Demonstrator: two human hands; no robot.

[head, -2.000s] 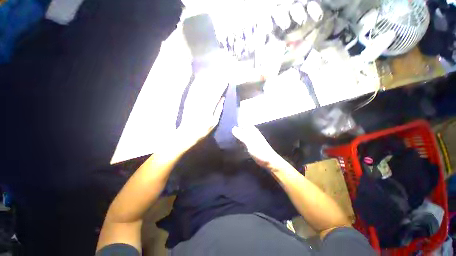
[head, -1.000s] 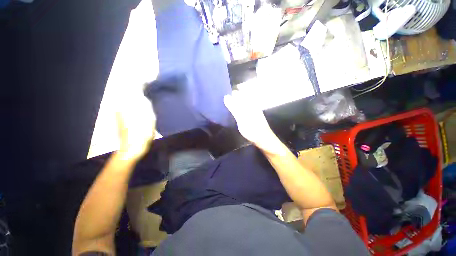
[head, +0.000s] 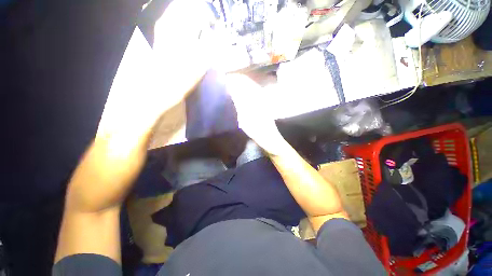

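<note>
A dark garment piece (head: pixel 209 110) hangs over the table's front edge between my hands, looking purple-blue near the lamp glare. My left hand (head: pixel 186 59) reaches up to the overlock machine and is washed out by glare, so its fingers cannot be made out. My right hand (head: pixel 245 94) is at the right edge of the cloth, with its fingertips at the top of the cloth in the bright spot. The machine (head: pixel 251 35) is glare-lit behind my hands. Its needle area is hidden by glare.
A black pile (head: pixel 54 70) covers the left. A dark strip (head: pixel 334 75) lies across the tabletop at right. A fan (head: pixel 458 20) stands at upper right. A clear plastic bag (head: pixel 359 118) hangs below the edge. A red basket (head: pixel 469 161) holds dark cloth. Dark cloth (head: pixel 232 194) lies on my lap.
My left hand has moved up and right from the table's left part to the machine. The cloth spread on the table now shows as a narrower piece between my hands. My right hand has moved slightly up.
</note>
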